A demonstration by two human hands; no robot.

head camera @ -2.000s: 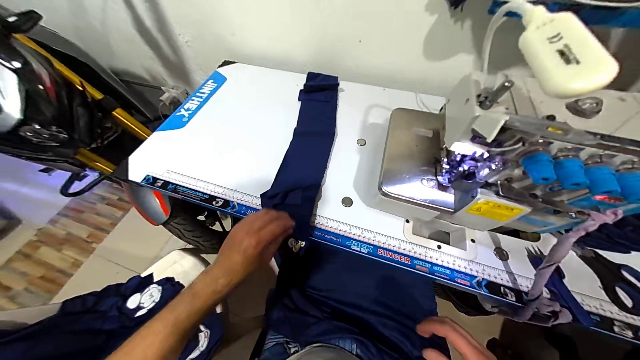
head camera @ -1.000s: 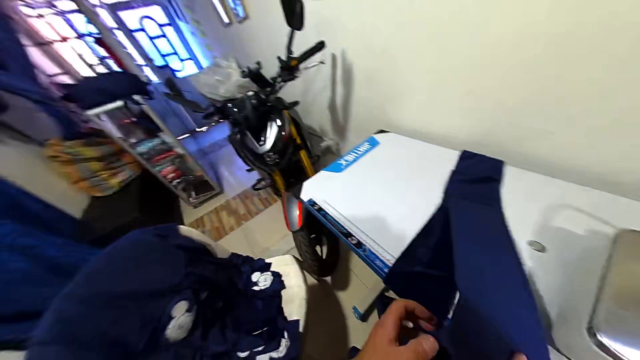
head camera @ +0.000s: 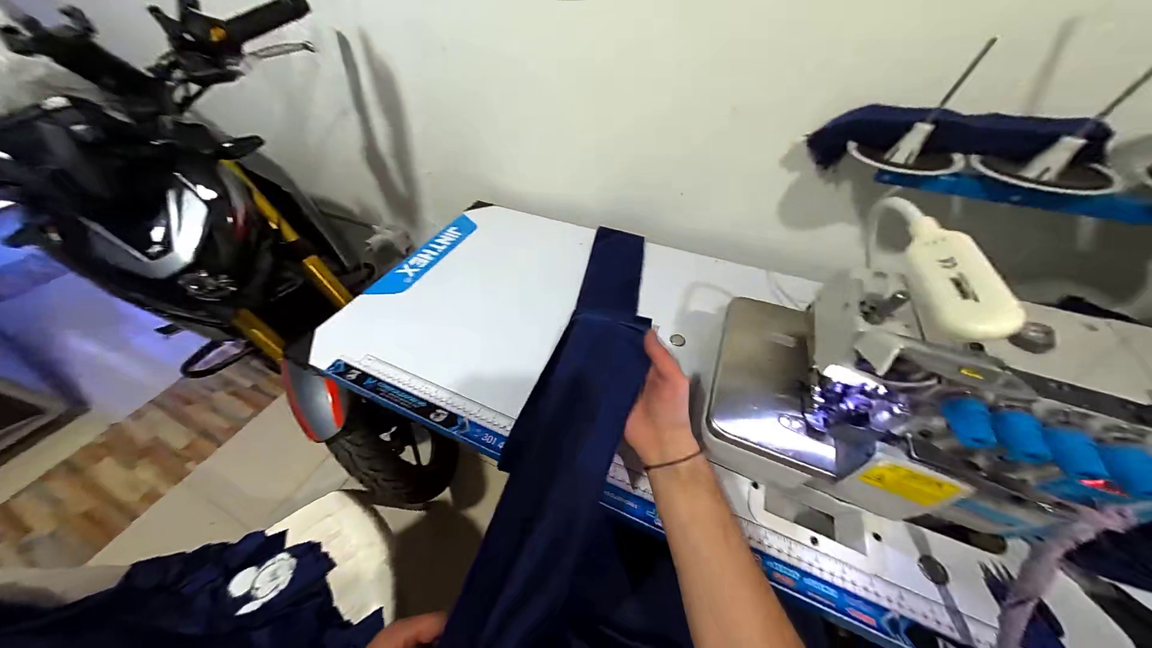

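Note:
A long navy blue fabric strip (head camera: 576, 396) runs from the back of the white sewing table (head camera: 450, 315) over its front edge and down toward my lap. My right hand (head camera: 664, 396) grips the strip's right edge near a fold, its thumb on top and its fingers partly hidden. At the bottom edge of the view, my left hand (head camera: 409, 630) touches the hanging fabric; most of it is cut off, so its grip is unclear. An overlock sewing machine (head camera: 864, 405) with its lamp lit stands right of my right hand.
A motorcycle (head camera: 180, 216) stands left of the table. Navy garments with white prints (head camera: 265, 576) lie on a white stool (head camera: 342, 549) at lower left. Small thread snips (head camera: 1008, 585) lie at the table's right front. Thread holders (head camera: 909, 157) stand by the wall.
My right hand has moved from near my lap up onto the fabric over the table. Another fabric layer now lies over the strip's front part. The view swung left and partly back.

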